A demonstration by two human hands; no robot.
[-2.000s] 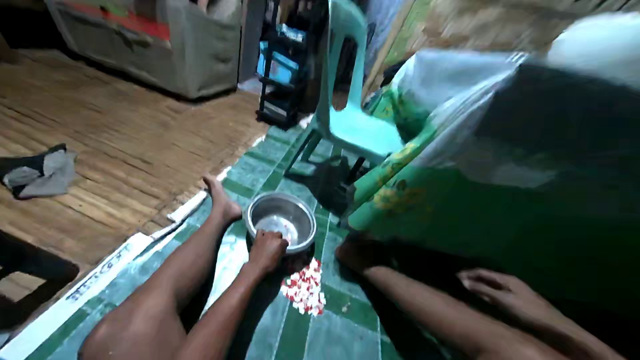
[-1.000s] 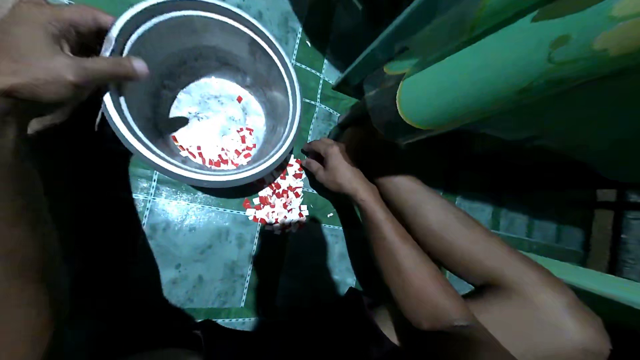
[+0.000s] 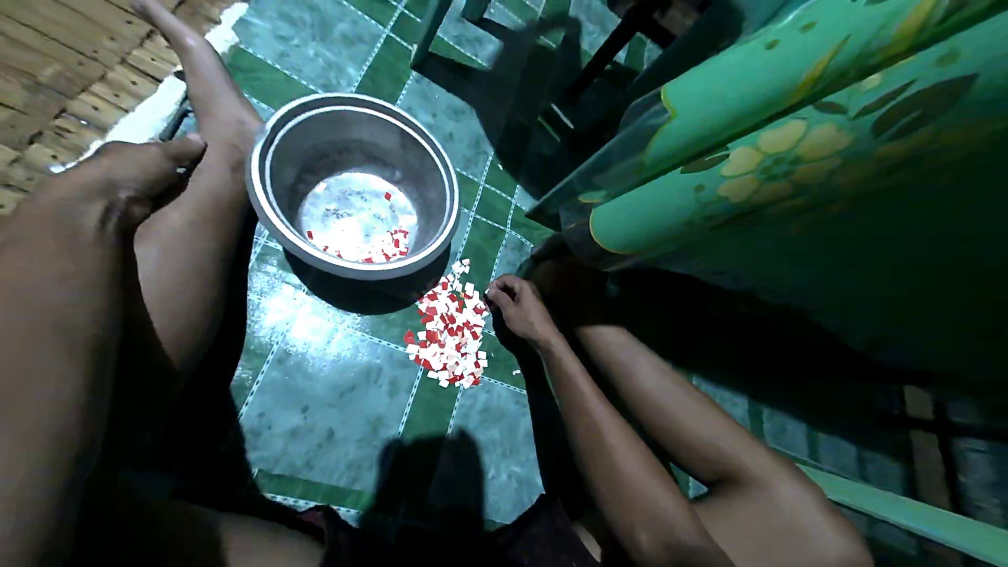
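A round metal pot (image 3: 276,189) stands on the tiled-pattern floor covering, with small red and white pieces (image 3: 386,246) at its bottom. Just below and right of the pot lies a pile of small red and white square pieces (image 3: 450,335). My right hand (image 3: 516,307) is at the pile's right edge, fingertips close together; whether a piece is between them cannot be told. My left hand (image 3: 153,169) is left of the pot, near my left shin, not touching the pot, fingers partly curled and nothing visible in it.
My legs lie on both sides of the pot and pile. A green flowered cloth (image 3: 780,161) hangs at the right. Chair legs (image 3: 431,35) stand at the top. Bamboo slat flooring (image 3: 55,71) shows at the upper left, beside the covering's torn white edge.
My left hand has come off the pot's rim and moved left. My right hand remains beside the pile. Two seconds ago a hand was in the pot.
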